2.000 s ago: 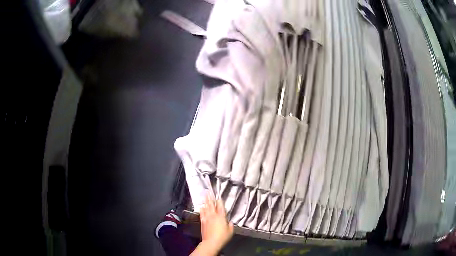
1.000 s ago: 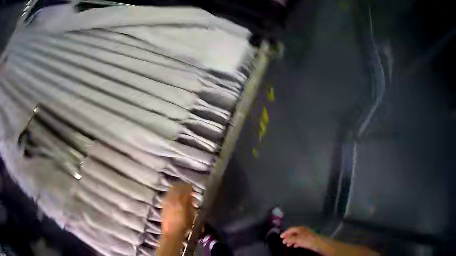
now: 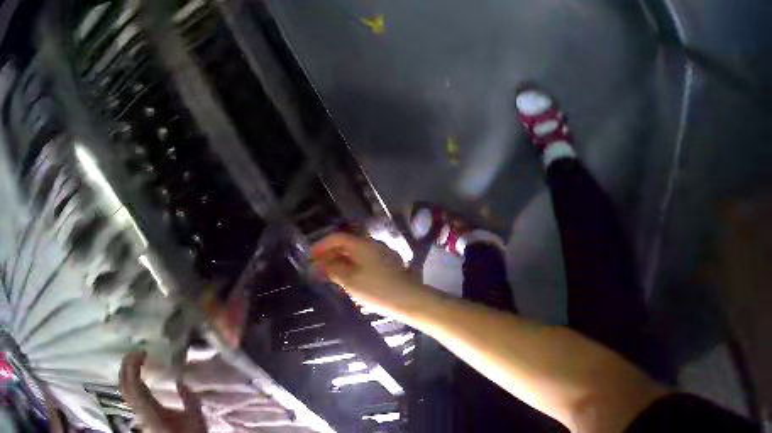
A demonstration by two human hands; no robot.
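A pale cloth (image 3: 76,313) lies in ridges and gathered folds at the left and lower left, partly blurred. Beside it, dark metal frame bars (image 3: 199,110) run diagonally. My left hand (image 3: 165,402) is low at the left, cut off by the bottom edge, its fingers apart over the cloth. My right hand (image 3: 339,260) reaches in from the lower right, fingers curled, at the end of the dark bars. Blur hides whether it holds anything. A blurred reddish patch lies between the hands and cannot be made out.
The wearer's legs (image 3: 592,245) and red-and-white shoes (image 3: 542,118) are right of the frame on the grey floor (image 3: 406,76). Yellow marks (image 3: 373,23) show on the floor. Bright slatted reflections (image 3: 360,376) lie below my right hand.
The view has turned and dropped toward the dark frame, legs and shoes. My right hand has moved from the lower right to the bars. My left hand now shows farther left with fingers spread.
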